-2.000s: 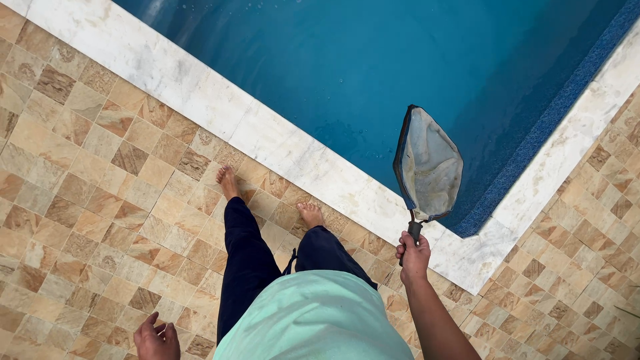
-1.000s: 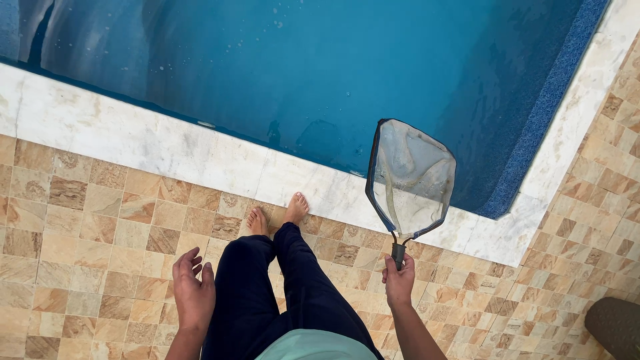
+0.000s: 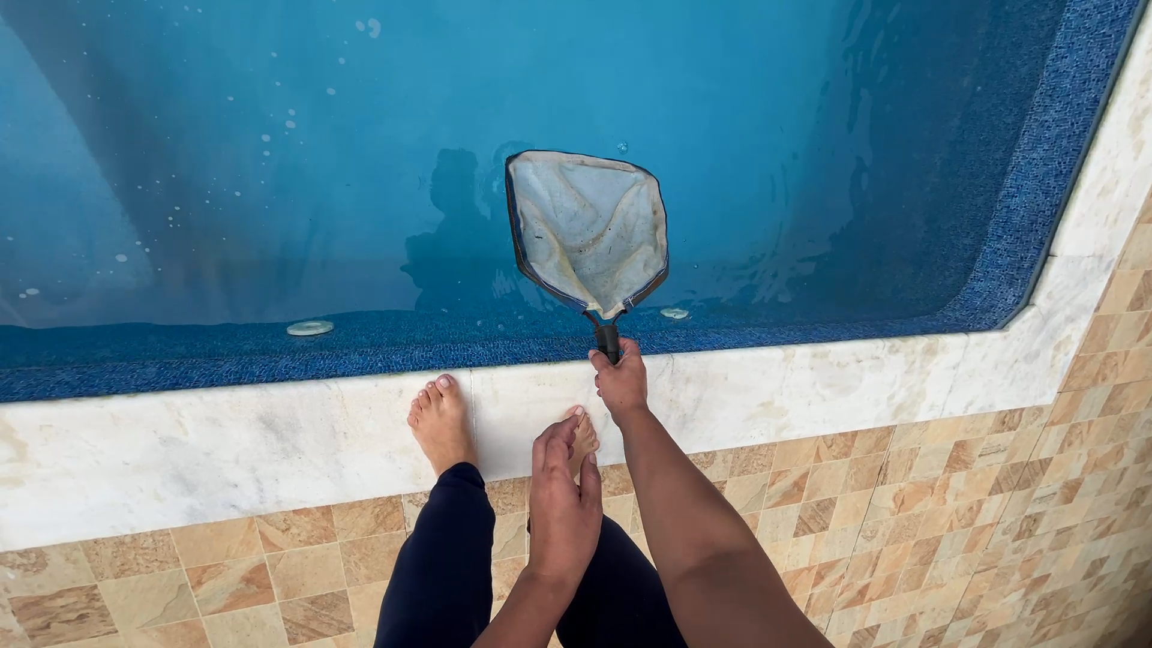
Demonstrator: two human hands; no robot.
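Note:
My right hand (image 3: 623,382) grips the short black handle of a pool skimmer net (image 3: 589,225). The net's whitish mesh bag sits in a dark frame and extends over the blue pool water (image 3: 720,135); some dark specks lie on the mesh. Whether the frame touches the water, I cannot tell. My left hand (image 3: 565,504) holds nothing; it is raised with bent fingers in front of my right foot, below and left of my right hand.
White marble coping (image 3: 225,441) edges the pool, with both my bare feet on it. Tan checkered tiles (image 3: 315,576) lie behind. Round pale fittings (image 3: 310,328) show on the near pool wall. The pool's corner is at the right.
My feet have moved from the tiles onto the coping. My left hand has come in from the left toward my right hand. The view has shifted, showing more of the pool.

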